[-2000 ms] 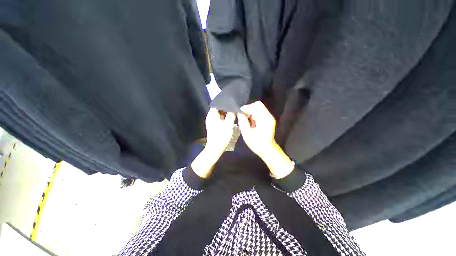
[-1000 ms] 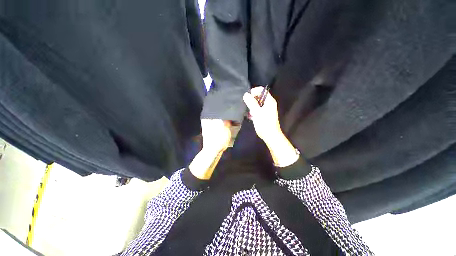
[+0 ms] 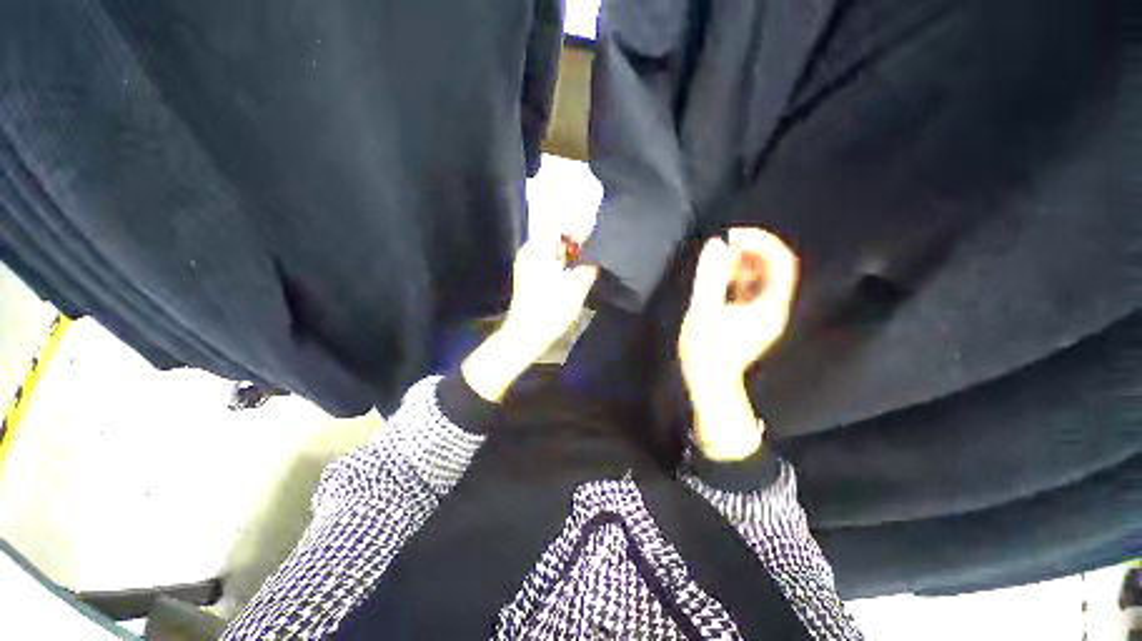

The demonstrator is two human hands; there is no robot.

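Observation:
A dark coat sleeve (image 3: pixel 636 207) hangs down the middle, its cuff end a little tilted. My left hand (image 3: pixel 547 291) is at the left side of the cuff end, fingers curled; whether it grips the cloth is hard to tell in the glare. My right hand (image 3: pixel 739 294) is raised to the right of the sleeve, apart from the cuff, with its fingers curled in. What it holds, if anything, is hidden in the curled fingers and blur. Dark coats hang on the left (image 3: pixel 401 163) and on the right (image 3: pixel 952 251).
The coats' lower edges curve round both sides. Pale floor (image 3: pixel 163 463) with yellow-and-black tape (image 3: pixel 31 376) shows at lower left. A dark bar-like object (image 3: pixel 150 601) lies at bottom left. A bright gap shows between the coats at upper middle.
My left hand has come off the inside of the cuff to its left side. My right hand has moved right, and the pointed tool seen in it no longer shows. The gap between the coats is wider.

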